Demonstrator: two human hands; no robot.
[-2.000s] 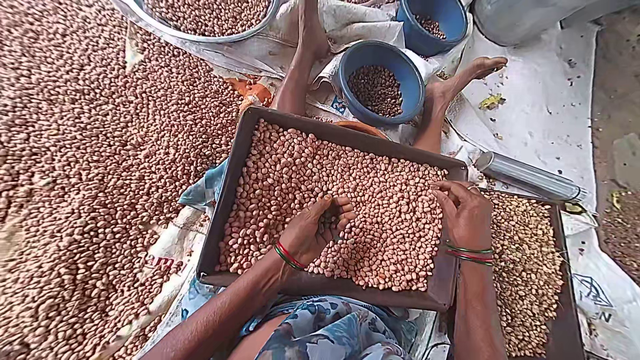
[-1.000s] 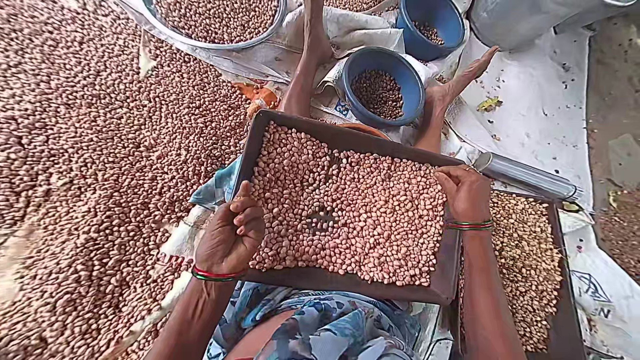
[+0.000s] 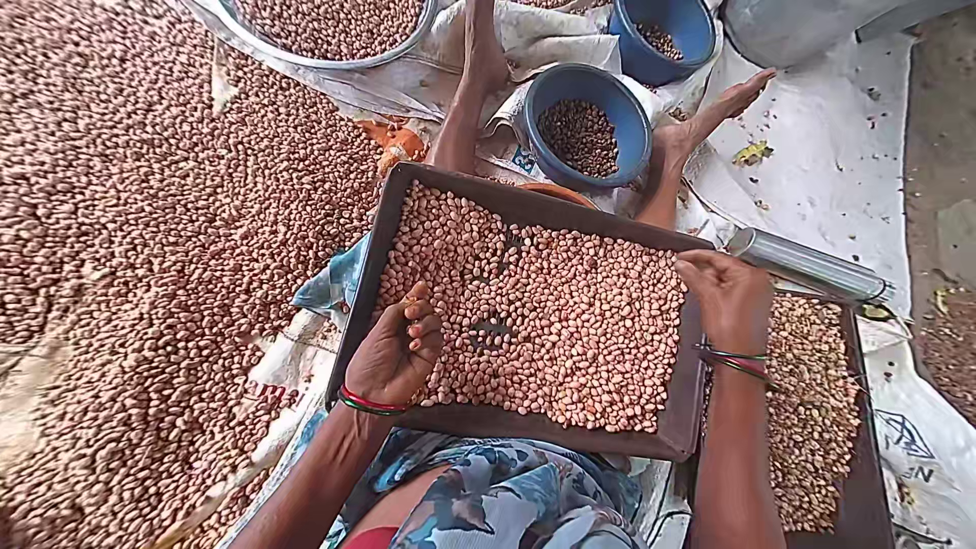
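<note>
A dark rectangular tray (image 3: 545,206) lies across my lap, tilted a little, with a layer of pinkish-brown nuts or beans (image 3: 579,328) in it. Small dark patches of its bottom show through. My left hand (image 3: 400,347) hovers over the tray's left side, fingers curled in; whether something small is between them cannot be told. At the tray's upper right corner is my right hand (image 3: 724,293), fingers bent with the tips by the rim; its grip is not clear. Bangles circle both wrists.
A large heap of the nuts or beans (image 3: 152,229) spreads at left. Ahead stand a wide basin (image 3: 328,62) and blue plastic bowls (image 3: 587,84) (image 3: 663,38) with darker pieces. At right are a metal cylinder (image 3: 816,263) and another dark tray (image 3: 865,488) of paler pieces. Bare legs stretch forward.
My left hand, at the tray's left edge one second ago, is now over the contents. Another dark bare patch shows near the tray's upper middle. My right hand stays by the upper right corner.
</note>
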